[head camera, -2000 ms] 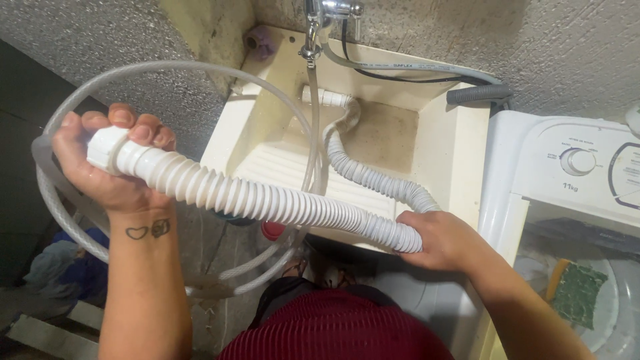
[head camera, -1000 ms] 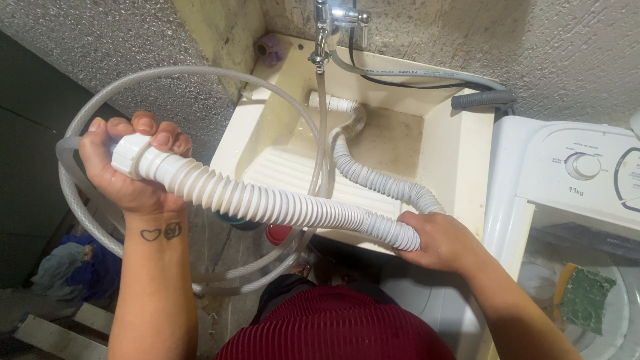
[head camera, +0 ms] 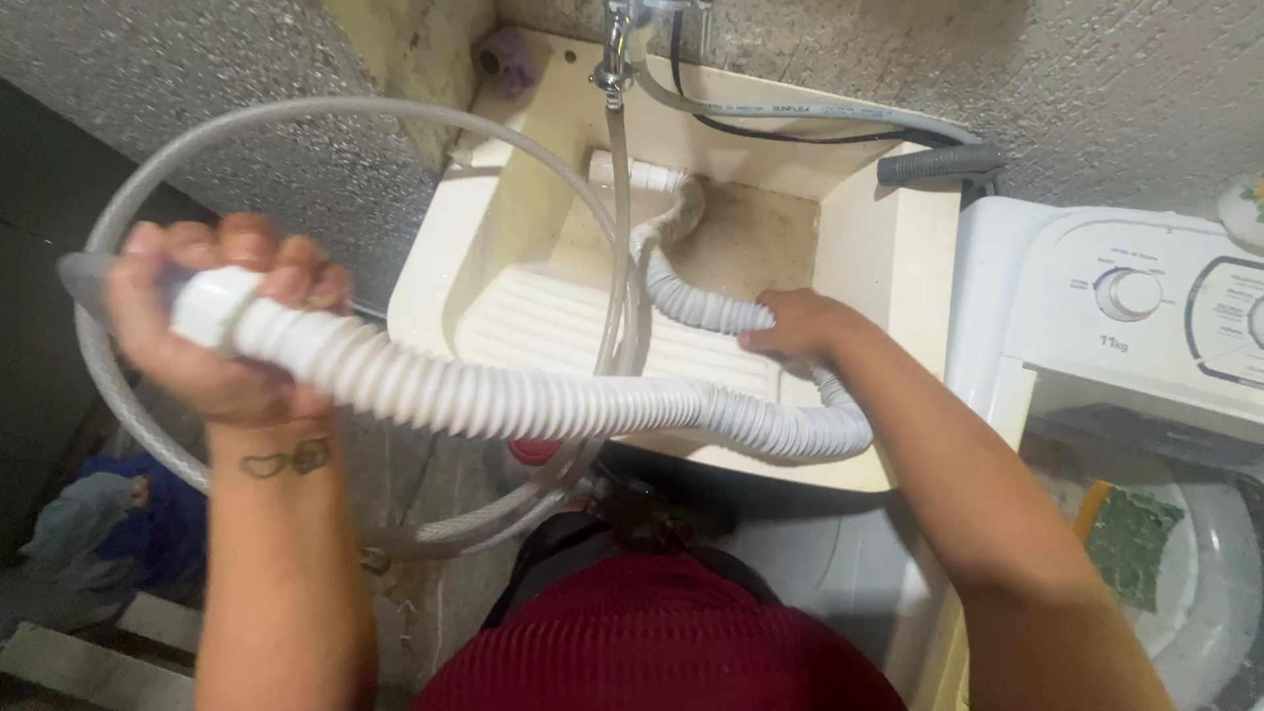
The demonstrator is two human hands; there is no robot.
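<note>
My left hand is closed around the white plastic end fitting of a white corrugated drain hose, left of the sink. The hose runs right, bends near the sink's front right corner and goes back into the basin. There my right hand grips its farther stretch. The hose's far end, a white cuff, lies at the back of the basin. A clear braided hose hangs from the chrome faucet and loops around behind my left hand, where its end is hidden.
The cream laundry sink has a ribbed washboard. A grey corrugated hose end rests on its right rim. A washing machine stands at right, with a green and yellow sponge on its lid. Cloths lie at lower left.
My right hand has moved from the hose's front stretch back to the stretch inside the basin. The front bend of the hose now shows uncovered. My left hand keeps its hold on the end fitting.
</note>
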